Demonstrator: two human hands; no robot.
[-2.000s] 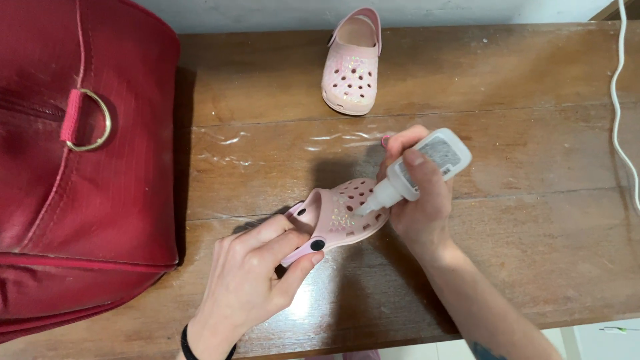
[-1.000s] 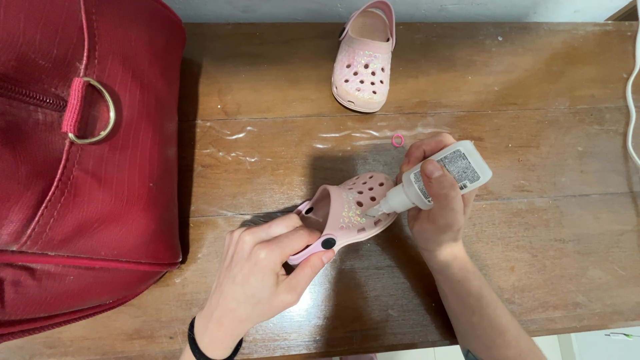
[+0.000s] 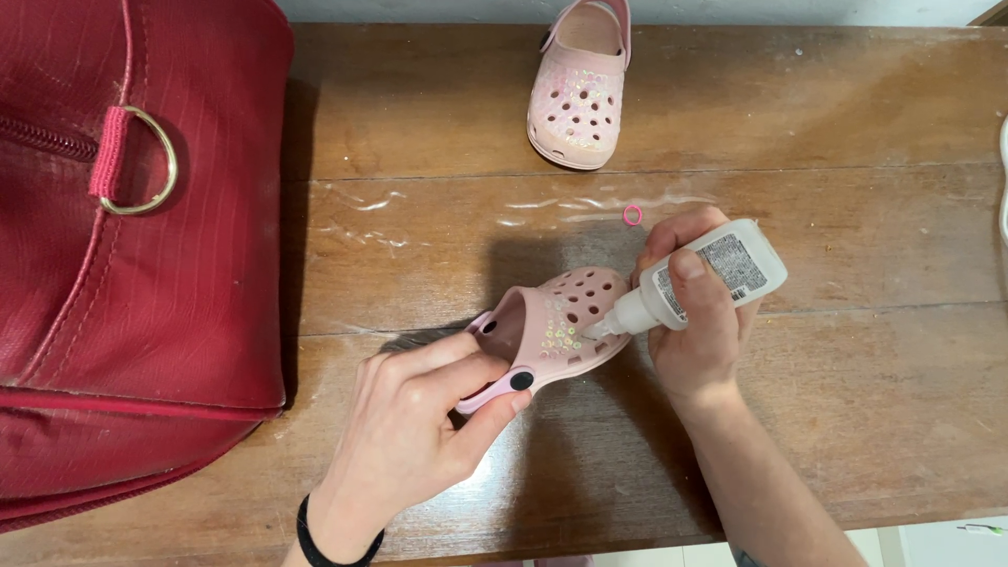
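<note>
My left hand (image 3: 425,409) grips a pink perforated clog (image 3: 579,315) at its heel strap, beside a black rivet; the fingertips reach into the opening. Shiny ring-shaped sequins (image 3: 561,335) cover part of the clog's upper. In my right hand (image 3: 701,315) is a white squeeze bottle (image 3: 732,268) with a printed label, tilted down so that its nozzle meets the upper beside the sequins. Whether anything flows out cannot be seen. A second pink clog (image 3: 579,102), with iridescent decoration over its upper, lies farther back, toe toward me.
A large red bag (image 3: 197,299) with a metal D-ring (image 3: 169,161) fills the left side of the wooden table (image 3: 866,236). A small pink ring (image 3: 632,215) lies between the clogs. A white cable (image 3: 1003,181) runs along the right edge, and a wall stands behind.
The bottle's nozzle stays at the held clog's upper, while my right hand and the bottle have shifted slightly. The small pink ring, partly covered by my fingers at first, now shows fully.
</note>
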